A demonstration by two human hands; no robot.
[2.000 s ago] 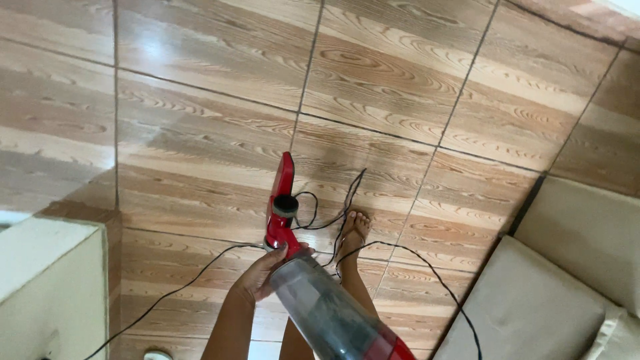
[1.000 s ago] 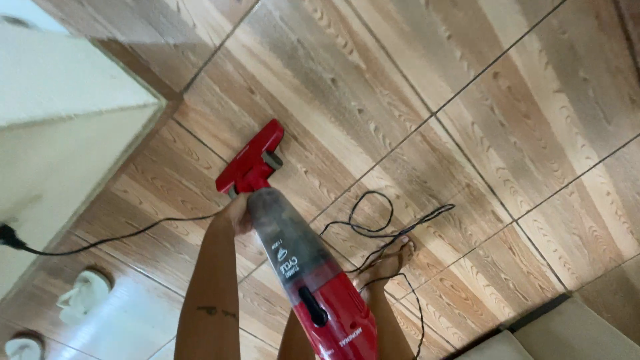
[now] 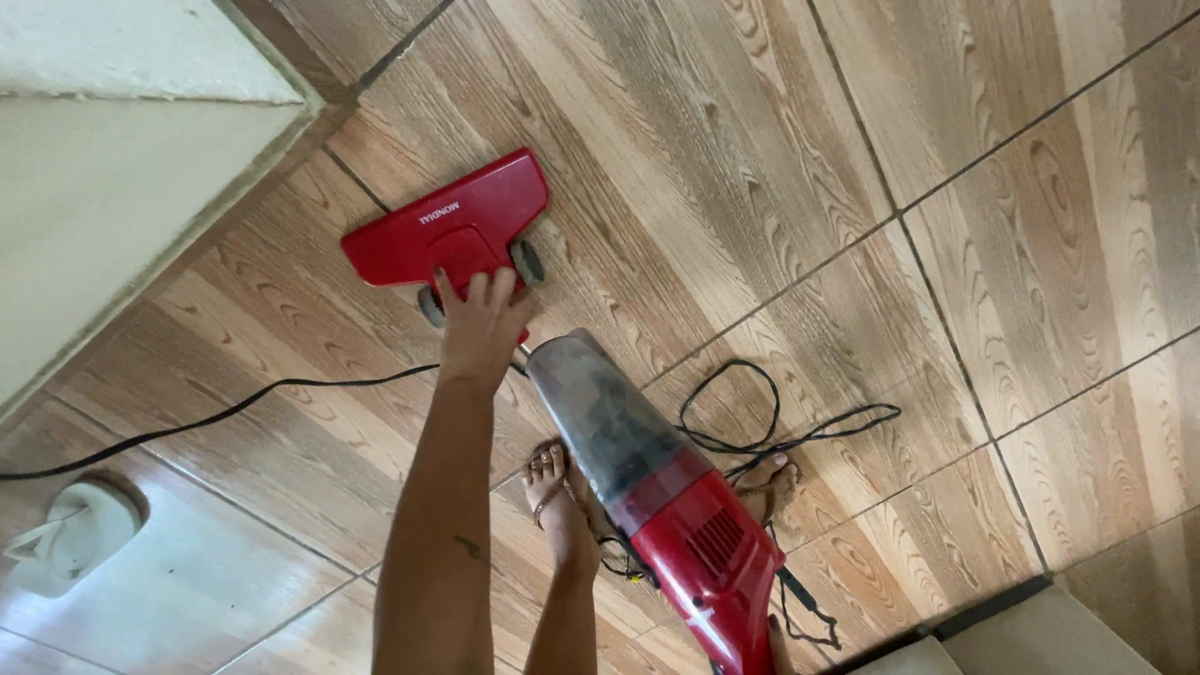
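Note:
A red and grey upright vacuum cleaner [image 3: 647, 469] with a clear, smoky dust container slants across the lower middle of the head view. My left hand [image 3: 483, 323] grips its red floor nozzle [image 3: 450, 220] from above, near the neck between two grey wheels. The nozzle lies at an angle to the dust container. At the bottom edge, only some fingers of my right hand [image 3: 780, 652] show against the vacuum's red rear body; most of that hand is hidden. A black power cord [image 3: 272, 386] runs to the left, and loops of cord [image 3: 778, 417] lie on the floor.
My bare feet [image 3: 553, 487] are beside and behind the vacuum on the wood-look tiled floor [image 3: 937, 281]. A white wall corner [image 3: 150, 187] juts in at upper left. A white sandal [image 3: 80, 539] lies at lower left, and a light cushioned seat [image 3: 1050, 637] stands at lower right.
The nozzle has turned relative to the body since the oldest frame. My left hand has shifted from the neck beside the dust container onto the nozzle. The view has moved strongly.

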